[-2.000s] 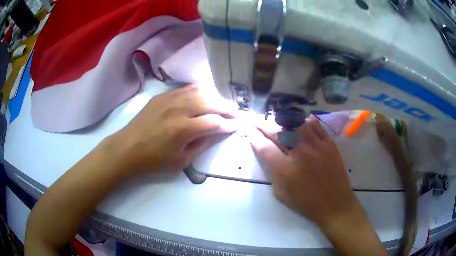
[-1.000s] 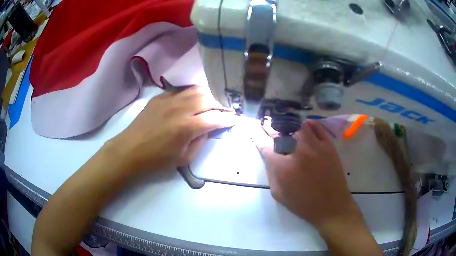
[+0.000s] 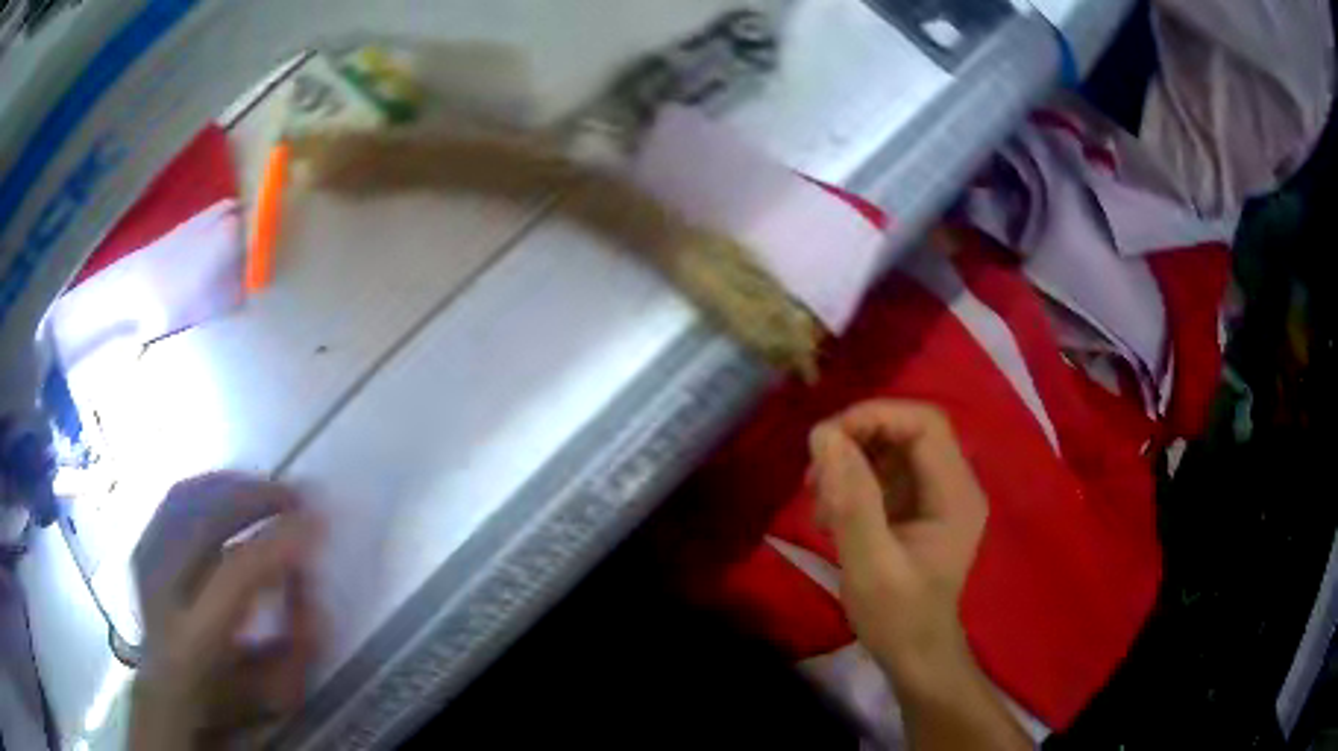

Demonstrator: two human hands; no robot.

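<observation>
My left hand (image 3: 228, 602) is blurred above the white machine table at the lower left, fingers curled; I cannot tell whether it holds anything. My right hand (image 3: 903, 506) is beyond the table's front edge, over a pile of red fabric panels (image 3: 1057, 514) with pale parts. Its thumb and fingertips are brought together; no thread or cloth can be made out between them. A small pale fabric piece with a red edge (image 3: 756, 213) lies across the table edge, above my right hand. The needle area (image 3: 74, 440) is washed out by glare at the left.
The tan thread hank (image 3: 543, 176) crosses the machine bed, its frayed end over the edge ruler (image 3: 587, 506). The orange-handled tool (image 3: 266, 217) lies beside a red and pale piece (image 3: 162, 242). More pale fabric (image 3: 1247, 103) is heaped at the upper right.
The view has swung right, towards the table edge and fabric pile. Both hands have left the needle area; my right hand has moved off the table over the pile.
</observation>
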